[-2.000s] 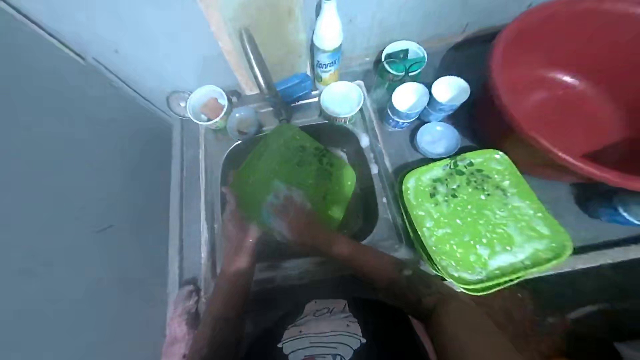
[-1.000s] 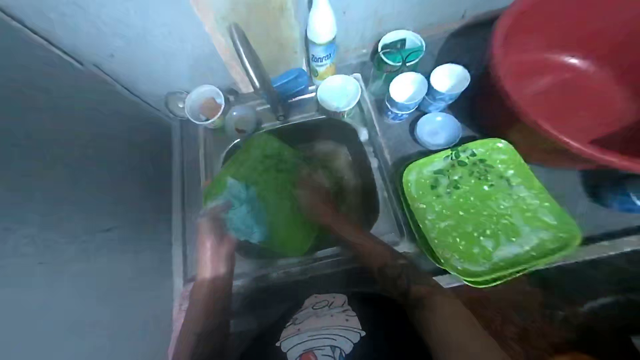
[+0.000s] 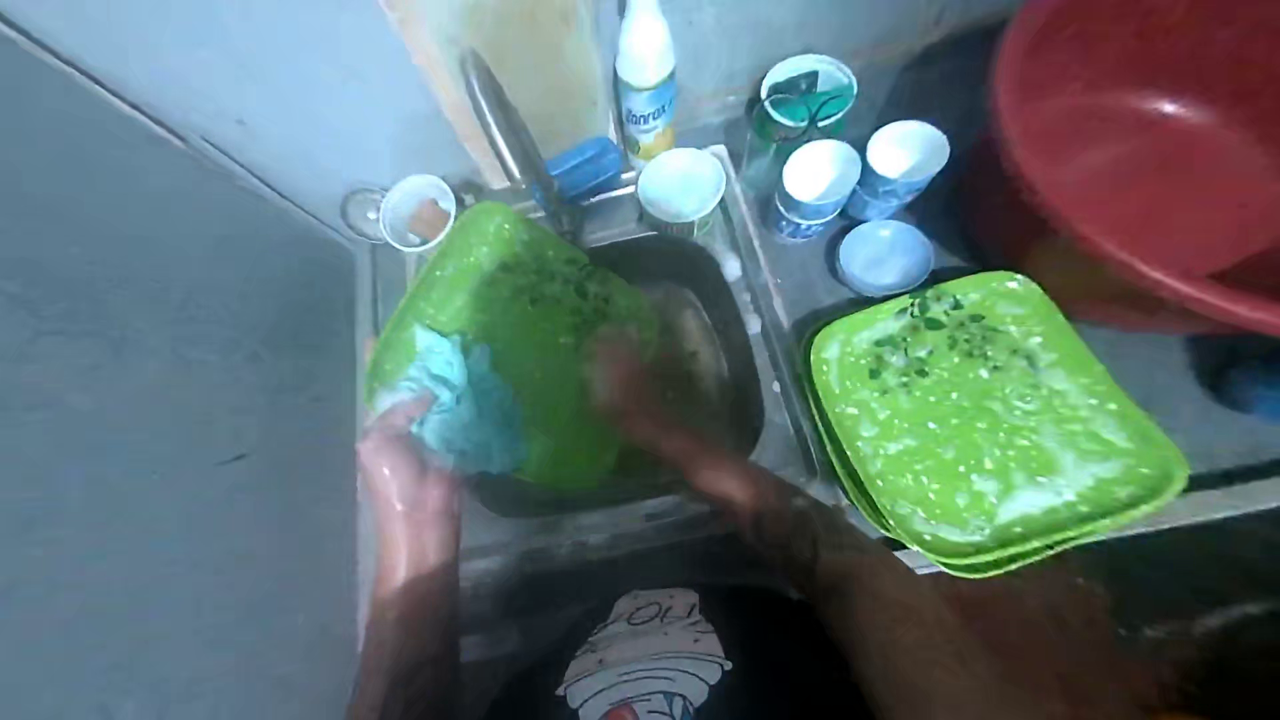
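A square green plate [image 3: 540,330] with a leaf pattern is tilted over the metal sink [image 3: 735,400]. At its left edge my left hand [image 3: 405,440] grips it together with a wet light-blue cloth [image 3: 465,410], which lies against the plate's face. My right hand [image 3: 625,375], blurred, is on the right part of the plate; whether it grips or only touches is unclear. On the counter to the right rests a stack of similar green plates [image 3: 990,420], the top one covered with suds.
A curved faucet [image 3: 510,130] stands behind the sink, beside a blue object [image 3: 585,168] and a Zonrox bottle [image 3: 647,90]. Cups [image 3: 820,180], a small bowl [image 3: 885,258] and a large red basin [image 3: 1150,150] occupy the right counter. Another cup [image 3: 418,212] sits back left, near the wall.
The blue cloth, near the plate's lower middle two seconds ago, is at its left side with my left hand. The plate has shifted left and turned. My right hand has moved right across it.
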